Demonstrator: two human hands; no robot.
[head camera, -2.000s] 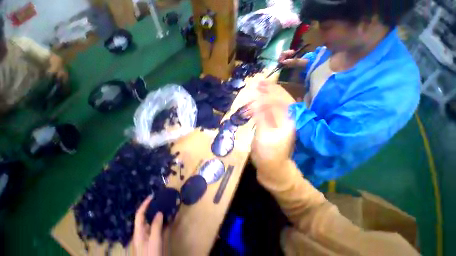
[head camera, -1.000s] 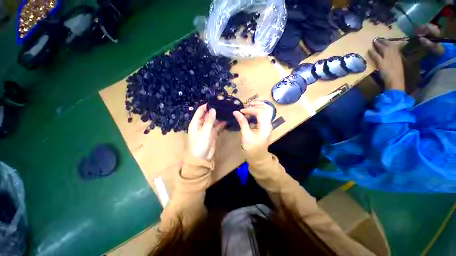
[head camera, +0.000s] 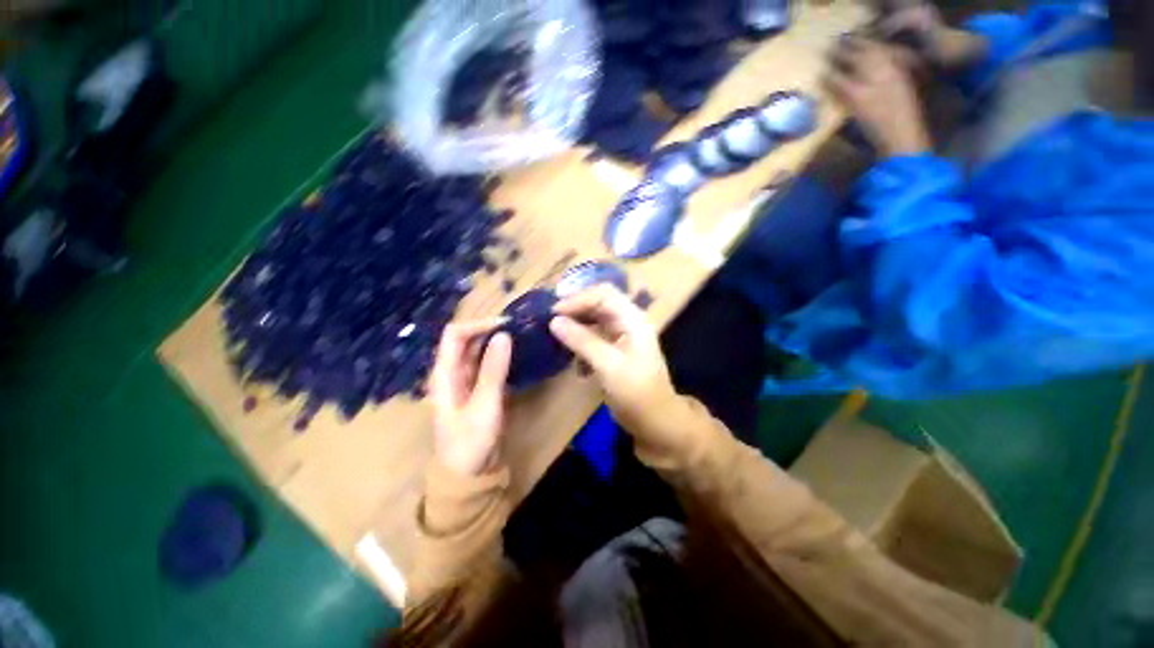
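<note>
A dark oval plate (head camera: 534, 339) is held between my two hands above the cardboard sheet (head camera: 316, 475). My left hand (head camera: 471, 386) grips its left edge with thumb and fingers. My right hand (head camera: 610, 339) has its fingertips at the plate's upper right; whether they also hold a small part cannot be seen. Another glossy plate (head camera: 591, 276) lies just beyond, partly hidden by my right hand. The heap of small dark parts (head camera: 361, 279) lies to the left of my hands. The picture is somewhat blurred.
A row of glossy plates (head camera: 648, 218) runs towards a co-worker in a blue smock (head camera: 1000, 253) at right. An open clear bag (head camera: 424, 95) and dark plates (head camera: 645, 63) stand behind. Loose plates (head camera: 205, 537) lie on green surface at left. An open carton (head camera: 886, 494) is below right.
Two seconds ago my left hand was on a dark plate and my right arm reached towards the row. Since one second ago both hands stay on the plate; the view has shifted.
</note>
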